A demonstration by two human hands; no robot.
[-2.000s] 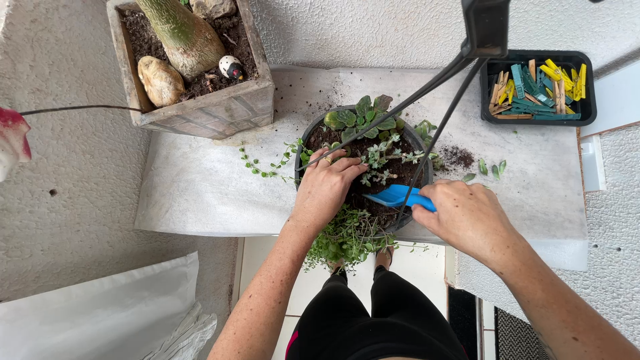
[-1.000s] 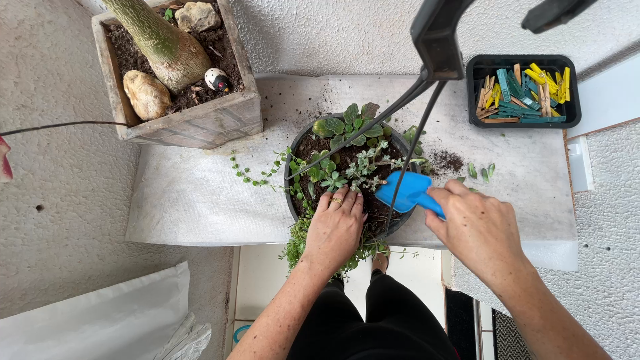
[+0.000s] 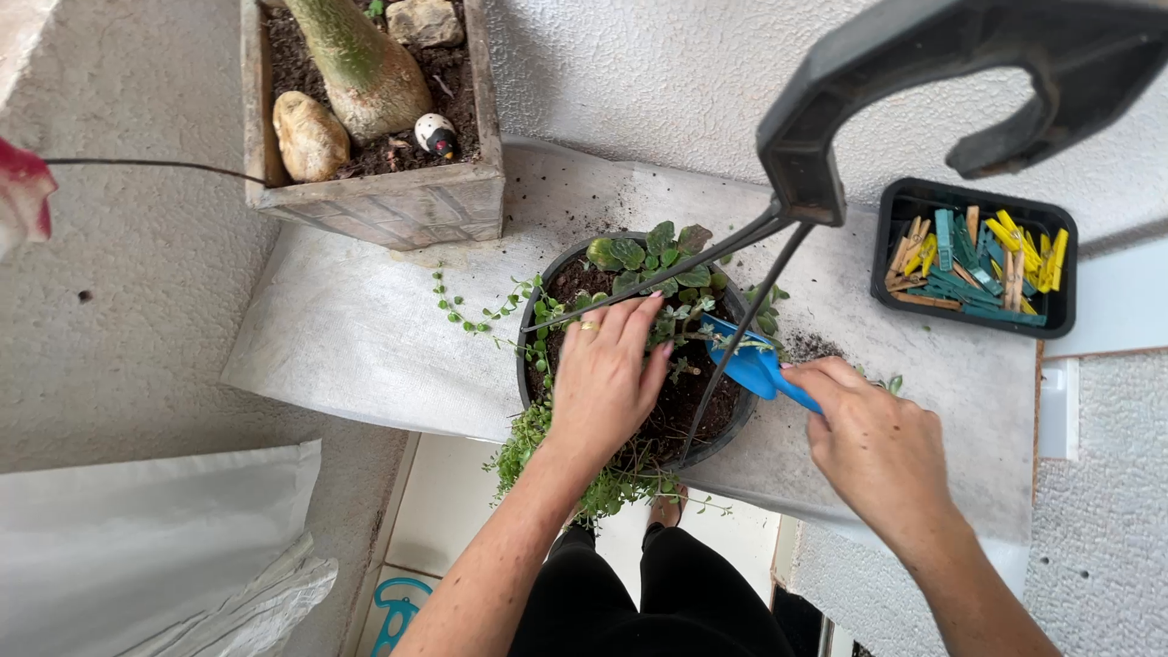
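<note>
A round dark plastic hanging pot (image 3: 537, 365) stands on the cloth-covered bench, filled with soil and several small plants. My left hand (image 3: 610, 370) rests over its middle, fingertips among the grey-green succulent stems (image 3: 680, 315); whether it pinches anything is hidden. My right hand (image 3: 867, 433) grips the handle of a blue plastic trowel (image 3: 750, 367), whose blade lies over the soil at the pot's right side, against the stems. Broad-leaved green plants (image 3: 662, 251) grow at the back of the pot, and fine trailing foliage (image 3: 598, 493) hangs over the front rim.
The pot's black plastic hanger (image 3: 803, 146) rises close to the camera, its strands crossing above the pot. A square planter (image 3: 392, 205) with a thick trunk and stones stands back left. A black tray (image 3: 883, 246) of clothespins sits at right. Spilled soil (image 3: 812, 347) lies beside the pot.
My left hand has moved from the front part of the soil toward the pot's middle stems. The trowel stays in my right hand at the pot's right side. The hanger hook has swung further into view.
</note>
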